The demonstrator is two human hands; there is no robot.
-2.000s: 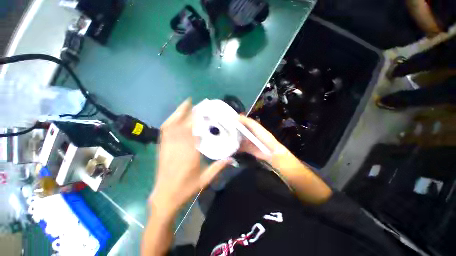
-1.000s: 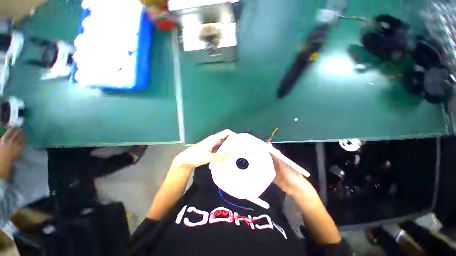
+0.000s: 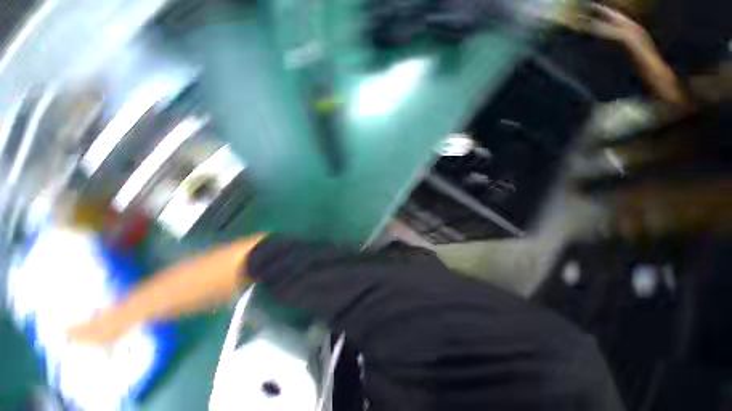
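Observation:
The view is strongly blurred. My right arm, in a black sleeve, reaches across to the left, and my right hand (image 3: 100, 327) is over the white parts in the blue tray (image 3: 164, 341). Its fingers are too blurred to show whether they hold a part. The white housing (image 3: 273, 365), with its dark centre hole, is at the bottom edge, partly cut off. My left hand is not visible; what holds the housing cannot be seen.
The dark screwdriver (image 3: 327, 132) is over the green bench (image 3: 261, 136). A metal box (image 3: 201, 189) is beyond my right forearm. Dark parts (image 3: 409, 28) lie at the back. A black bin (image 3: 526, 132) stands beside the bench. Another person's hand (image 3: 614, 24) is at the upper right.
The view has swung round. My right hand has left the housing and moved over the blue tray. The housing is now low at the bottom edge, and my left hand has gone out of sight.

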